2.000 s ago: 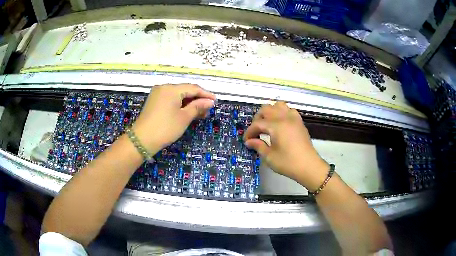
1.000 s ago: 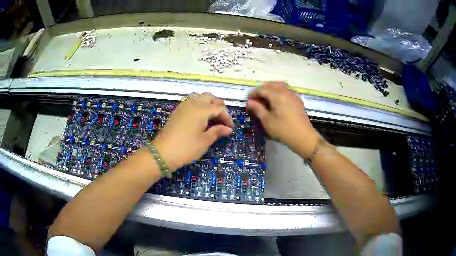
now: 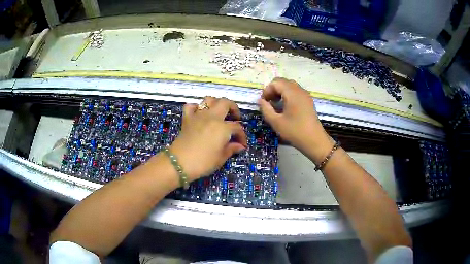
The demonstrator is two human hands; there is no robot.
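A dark PCB panel (image 3: 123, 134), crowded with blue and red parts, lies between the conveyor rails. My left hand (image 3: 208, 136) is over the right half of the panel, fingers bent down, thumb and forefinger apart. Any small part under its fingers is hidden. My right hand (image 3: 291, 111) is above the back rail at the panel's back right corner, thumb and fingertips curled near each other. A pale spot shows inside its curl, but I cannot tell whether it is a component.
Small white components (image 3: 232, 61) and a long heap of dark cylinders (image 3: 355, 67) lie on the pale ledge behind the yellow strip (image 3: 149, 76). A blue bin (image 3: 430, 93) stands at the ledge's right end. Another panel (image 3: 435, 167) is at the right. Blue crates (image 3: 330, 20) are behind.
My left hand has moved right over the panel since the earliest frame. My right hand has moved from above the panel's right edge back to the rear rail. The view has shifted slightly.
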